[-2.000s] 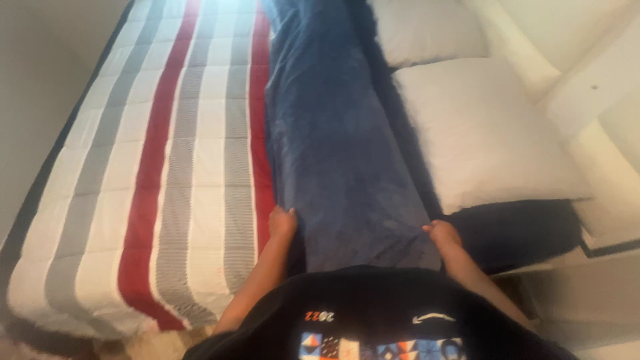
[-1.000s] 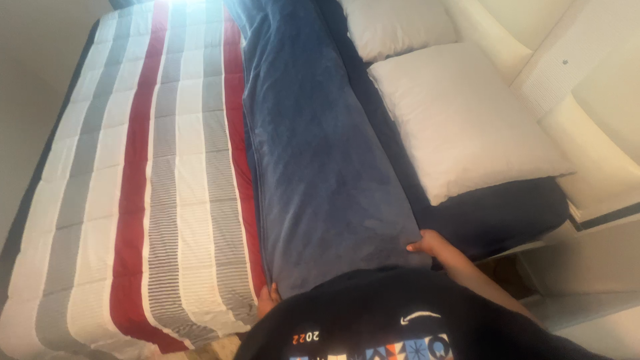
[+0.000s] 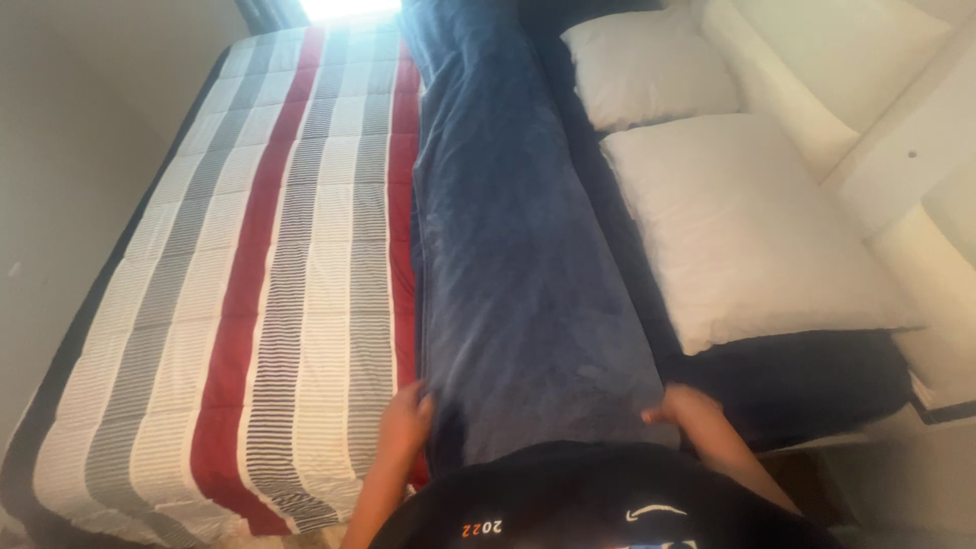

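Note:
A blue blanket (image 3: 518,252), folded into a long band, lies across the bed between a striped quilt (image 3: 328,252) and two white pillows. My left hand (image 3: 408,419) is at the band's left edge near its close end, beside the quilt's red stripe; its fingers are blurred, so its hold cannot be told. At the right edge of the same end, my right hand (image 3: 682,408) has thumb and fingers on the blanket's border, apparently pinching it. My dark shirt covers the nearest end of the blanket.
The nearer pillow (image 3: 755,229) and the farther pillow (image 3: 652,69) lie on a dark blue sheet (image 3: 808,381) by a cream headboard (image 3: 785,91). A plain wall (image 3: 69,152) runs along the left. Bright light falls at the far end of the bed.
My left hand has come up from the blanket's lower left corner, where it was partly behind my shirt a second ago. My right hand stays at the right edge. The view has shifted slightly.

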